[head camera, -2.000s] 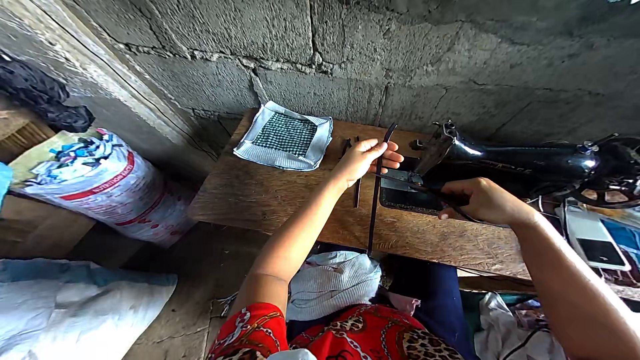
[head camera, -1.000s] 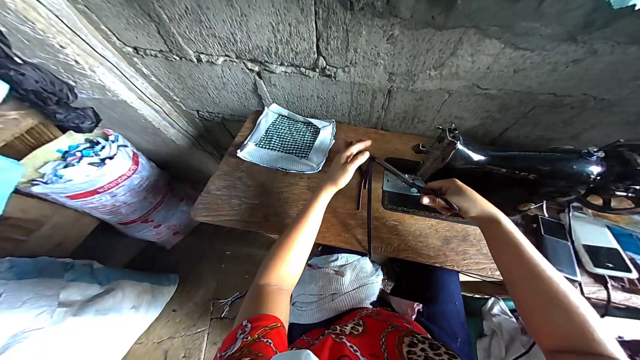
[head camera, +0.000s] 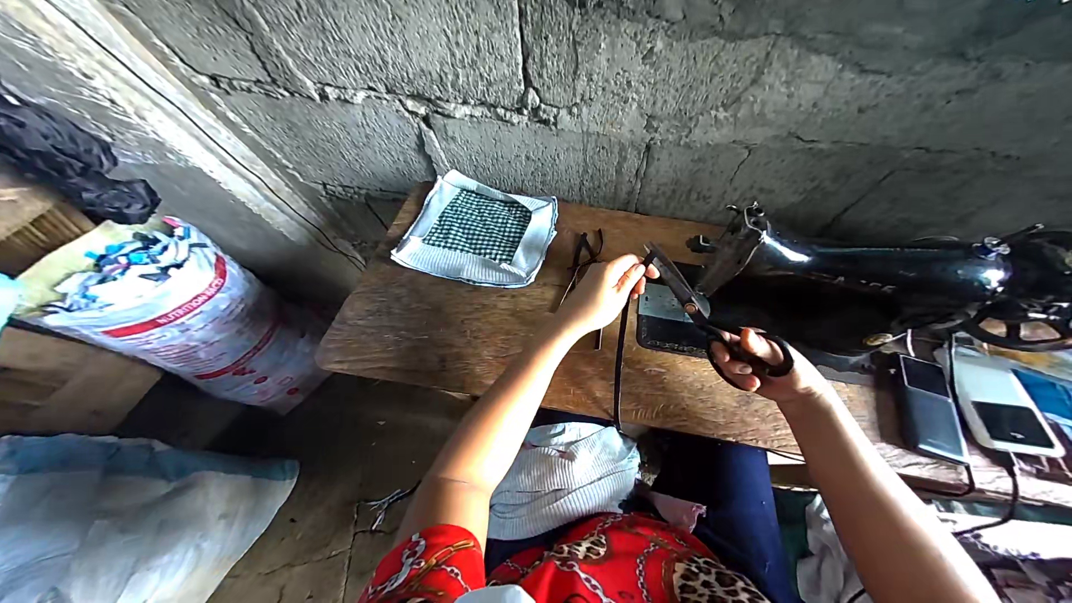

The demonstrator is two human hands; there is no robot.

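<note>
My left hand (head camera: pixel 606 289) pinches the upper end of a narrow black strip (head camera: pixel 619 368), which hangs down over the table's front edge toward my lap. In my right hand (head camera: pixel 766 364) is a pair of black-handled scissors (head camera: pixel 688 303), its blades pointing up and left to the fingertips of my left hand. Both hands are just in front of a black sewing machine (head camera: pixel 854 276). Left of them, a stack of white ribbed cloth with a green-checked centre (head camera: pixel 479 226) lies on the wooden table (head camera: pixel 402 322). Short dark strips (head camera: pixel 586 251) lie behind my left hand.
A concrete block wall (head camera: pixel 569 109) stands behind the table. Phones (head camera: pixel 1009 410) with cables lie at the right. A printed sack of fabric scraps (head camera: pixel 193 310) stands at the left, above a white sack (head camera: pixel 126 519). White ribbed cloth (head camera: pixel 569 477) rests on my lap.
My left hand has gone from reaching over the table, fingers spread, to pinching the strip's end. The scissors in my right hand have turned so their blades point more steeply up beside it.
</note>
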